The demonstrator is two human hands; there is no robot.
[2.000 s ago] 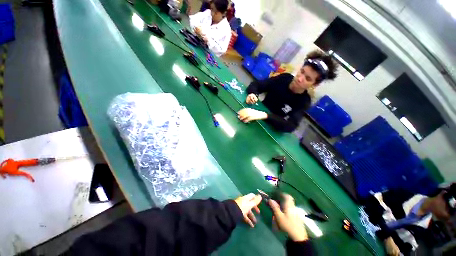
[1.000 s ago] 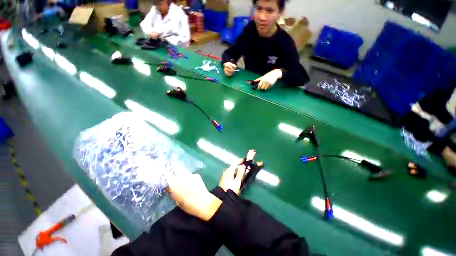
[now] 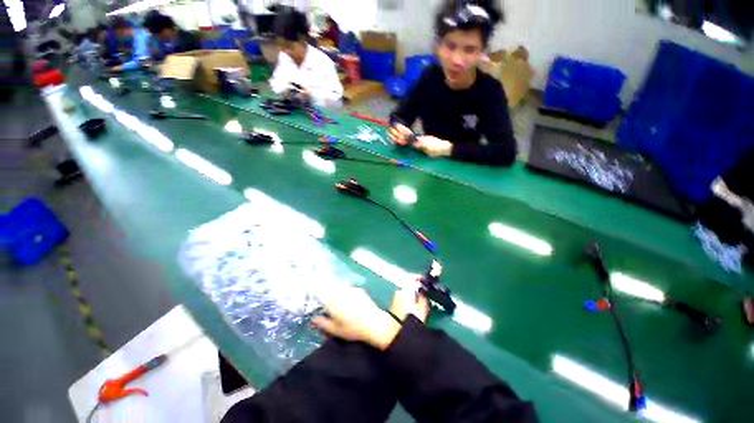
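Observation:
My left hand [image 3: 409, 302] holds a black clamp [image 3: 436, 294] above the green bench, with a pale tip pointing up. My right hand [image 3: 357, 317] crosses over the left arm and lies at the right side of a clear plastic bag [image 3: 252, 268] full of silver-white wire parts. Its fingertips are blurred against the bag, and I cannot tell if they hold a part.
Clamp leads lie beyond my hands [image 3: 390, 213] and at right [image 3: 620, 330]. An orange air blow gun [image 3: 124, 387] and a black flat rectangle [image 3: 231, 376] are at lower left. A person in black sits across the bench; a black tray [image 3: 541, 149] holds silver parts.
Since the oldest frame, my right hand has crossed over to the bag, and the clamp stays in my left hand. Since the middle frame, the view has shifted and both hands remain in similar places.

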